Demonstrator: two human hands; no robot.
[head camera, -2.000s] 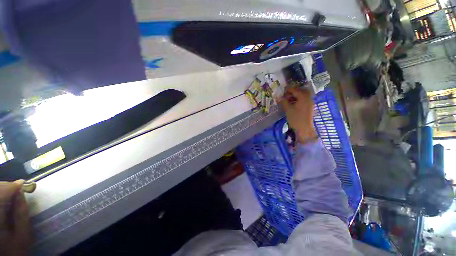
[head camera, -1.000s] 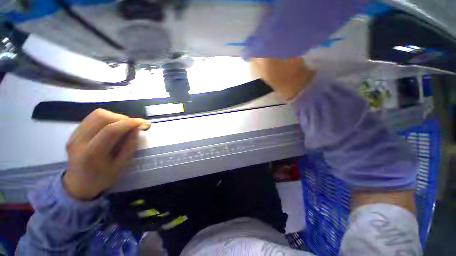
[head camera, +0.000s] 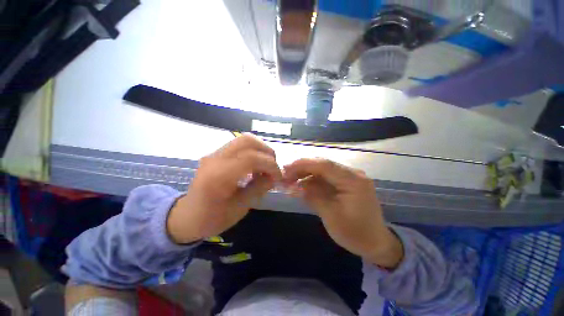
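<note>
A curved black band (head camera: 204, 113) lies flat on the white table under the machine head, with a whitish label (head camera: 271, 128) at its middle. A grey-green cylindrical machine part (head camera: 319, 102) stands over the band just right of the label. My left hand (head camera: 232, 179) and my right hand (head camera: 343, 200) are in front of the band, over the table's front edge. Their fingertips meet and pinch a small pale piece (head camera: 282, 184), mostly hidden by the fingers and blurred. Neither hand touches the band.
A pile of small yellow, white and black labels (head camera: 509, 179) lies at the table's right. A ruler strip (head camera: 136, 168) runs along the front edge. Black pieces with yellow-green tabs (head camera: 236, 257) lie on my lap. A blue basket (head camera: 532, 262) stands lower right. Dark items are upper left.
My right hand has come from the label pile, past the machine head, to meet my left hand in front of the band. The camera view has swung left.
</note>
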